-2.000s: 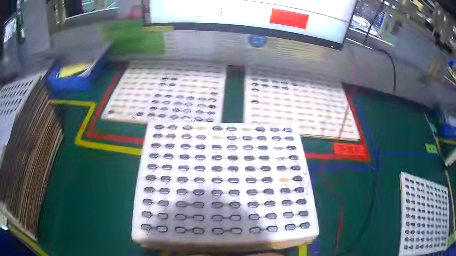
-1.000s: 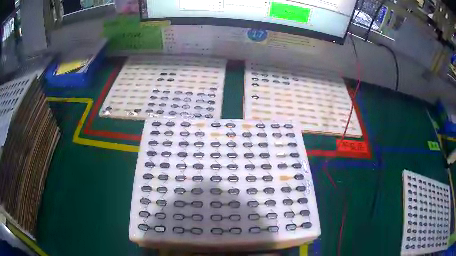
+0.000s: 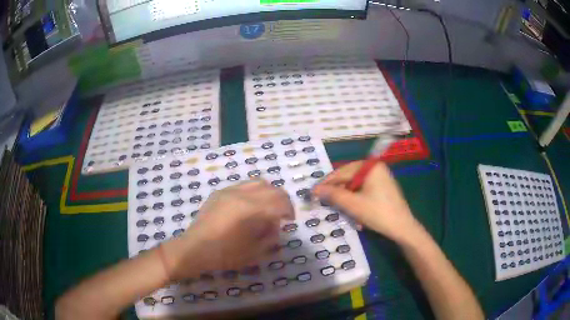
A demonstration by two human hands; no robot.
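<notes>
The working tray point(image 3: 153, 306) lies in front of me with rows of dark-rimmed oval components and a few tan slots. My left hand point(image 3: 234, 225) is over the tray's middle, blurred, fingers bent; whether it holds a part cannot be told. My right hand point(image 3: 369, 197) is over the tray's right edge and holds the red test probe point(image 3: 364, 173), its clear rear end pointing up and right. Its thumb and fingers come together by an oval component point(image 3: 304, 193) in the right column; whether they grip it cannot be told.
Two rear trays point(image 3: 94, 156) point(image 3: 400, 122) lie behind, inside red tape. A side tray point(image 3: 519, 219) is at far right. Stacked trays point(image 3: 19, 244) stand at far left, with a blue bin point(image 3: 47, 128) behind. A red label point(image 3: 409, 149) and a dark cable point(image 3: 447, 125) are on the right.
Both hands have come into view over the working tray, the right with the red probe. The view has shifted, so the trays appear further left. The screen block went from red to green.
</notes>
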